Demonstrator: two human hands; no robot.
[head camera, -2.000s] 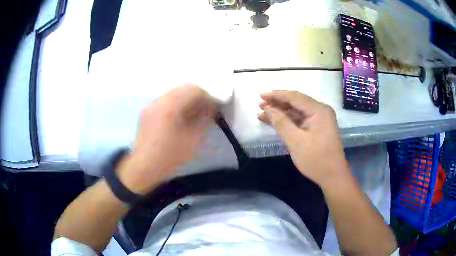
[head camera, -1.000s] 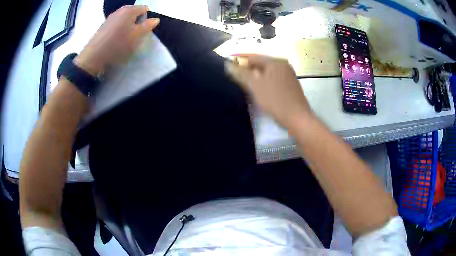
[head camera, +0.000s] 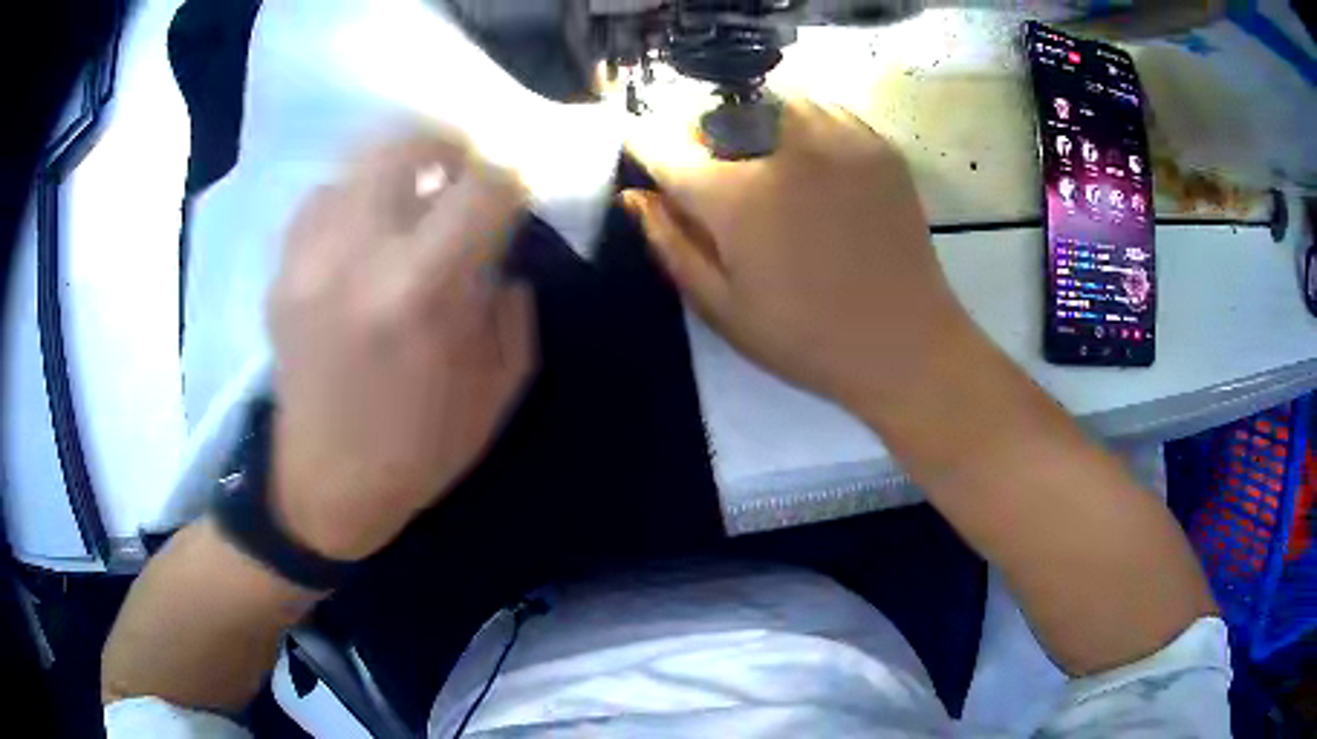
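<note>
A fabric panel, black on one side (head camera: 621, 390) and white on the other (head camera: 347, 72), lies on the machine table and hangs over its front edge toward the lap. My right hand (head camera: 794, 246) is at the panel's edge just below the presser foot and needle area (head camera: 636, 90), its thumb and fingers closed on the cloth. My left hand (head camera: 397, 311) is blurred and lies over the panel to the left, where black and white sides meet; its fingertips and grip are unclear. A dark round knob (head camera: 740, 127) hangs right of the needle, partly in front of my right hand.
A smartphone with a lit screen (head camera: 1095, 202) lies right of the machine. A blue plastic basket (head camera: 1254, 556) with an orange-red item stands lower right. White panels with dark edging (head camera: 123, 289) lie at the left. The table's ruler-marked front edge (head camera: 823, 501) runs below my right forearm.
My left hand has moved down and right, my right hand slightly up toward the needle. The panel's white side now shows at upper left beside the needle. The view has moved closer to the machine head.
</note>
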